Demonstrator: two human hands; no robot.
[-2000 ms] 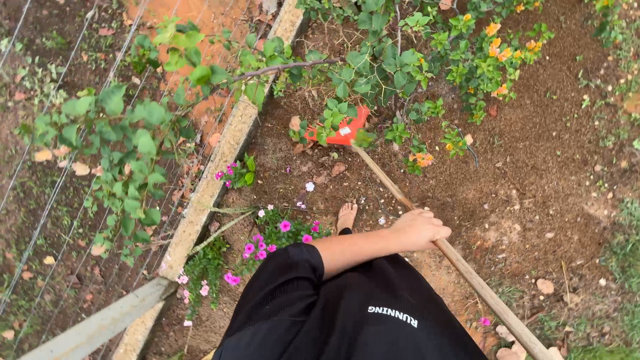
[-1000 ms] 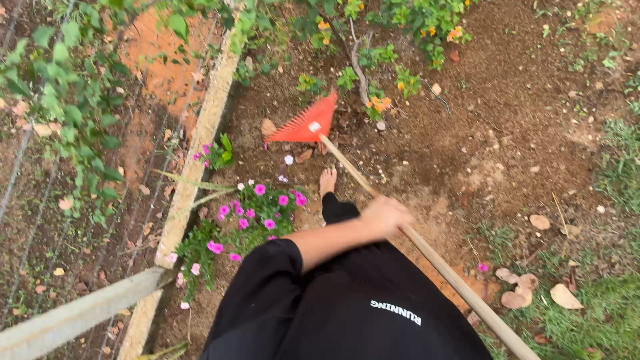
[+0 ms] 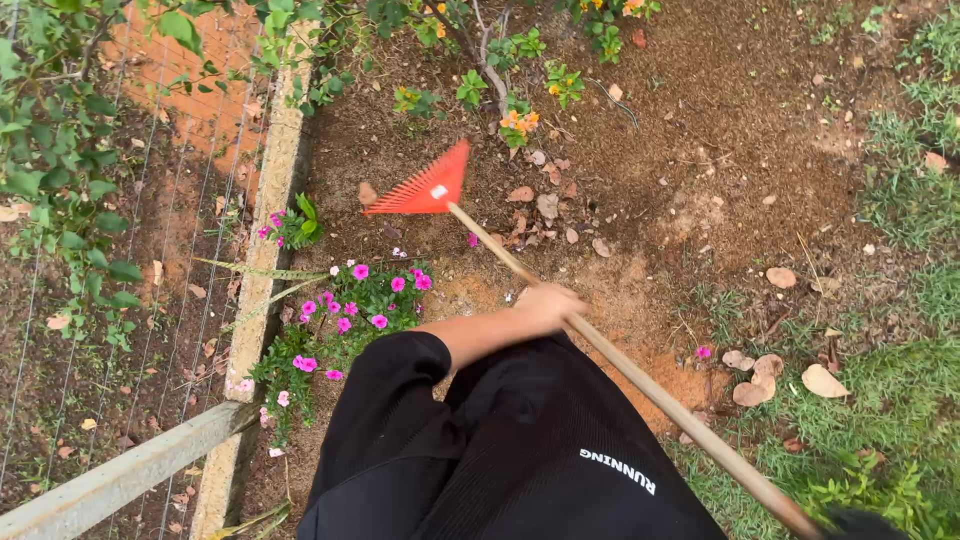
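My left hand (image 3: 551,306) is closed around the wooden handle (image 3: 652,386) of a leaf rake, in front of my black clothing. The handle runs from the lower right corner up to the rake's red fan-shaped head (image 3: 431,186), which is over the brown soil with its tines toward the upper left. Dry leaves (image 3: 547,206) lie in a loose group just right of the head, and one leaf (image 3: 367,193) is by the tines. My right hand cannot be made out; only a dark blurred shape shows near the handle's lower end.
A concrete post (image 3: 262,217) and a slanting concrete brace (image 3: 124,472) with fence wires stand at the left. Pink flowers (image 3: 360,300) grow close to my left arm. A shrub with orange flowers (image 3: 520,121) is above the rake. Grass (image 3: 885,420) lies at the right.
The rake head was partly behind leaves at the shrub two seconds ago; it now shows fully, nearer the pink flowers. A bare foot seen earlier is out of sight. Dry leaves now show beside the head.
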